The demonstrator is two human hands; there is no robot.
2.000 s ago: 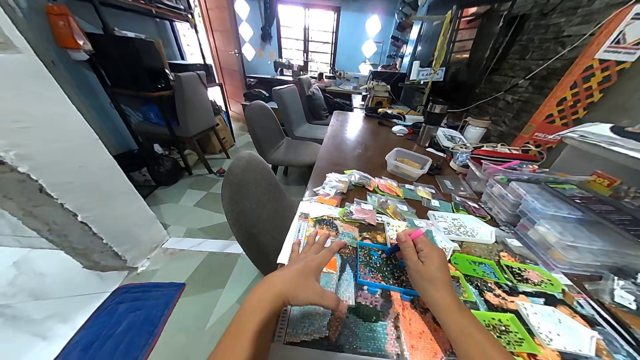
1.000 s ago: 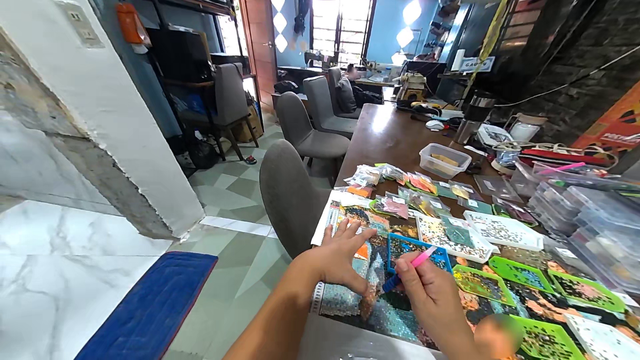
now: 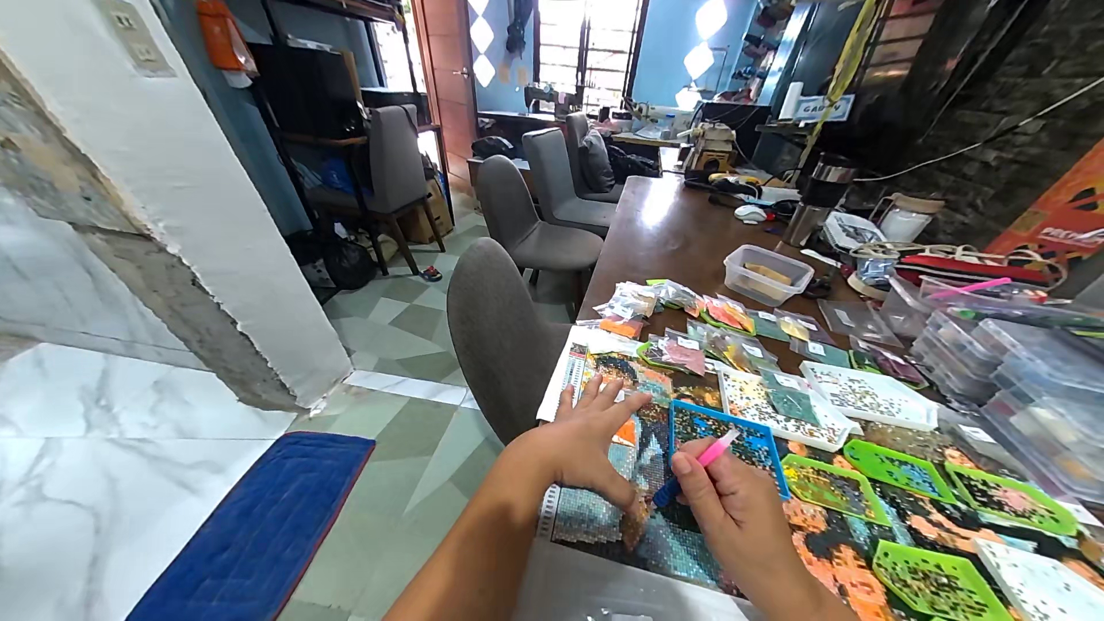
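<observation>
My left hand point(image 3: 582, 440) lies with fingers spread on a diamond painting canvas point(image 3: 595, 515), holding nothing. In my right hand point(image 3: 733, 509) is a pink and blue diamond painting pen point(image 3: 718, 448), its blue end down at the canvas near my left thumb. Just above and beside my right hand, a blue tray point(image 3: 729, 427) of mixed drills rests on the canvas. White trays point(image 3: 785, 410) and green trays point(image 3: 936, 578) with drills lie to the right. Small bags of drills point(image 3: 677, 351) are spread beyond the canvas.
A clear plastic tub point(image 3: 768, 274) and a tumbler point(image 3: 819, 203) stand farther back on the wooden table point(image 3: 647, 220). Stacked clear plastic boxes point(image 3: 1035, 379) crowd the right side. A grey chair point(image 3: 496, 345) stands close to the table's left edge.
The pen's lower end has moved from over the blue tray to the canvas beside my left thumb. My left hand stays spread on the canvas. The view has shifted.
</observation>
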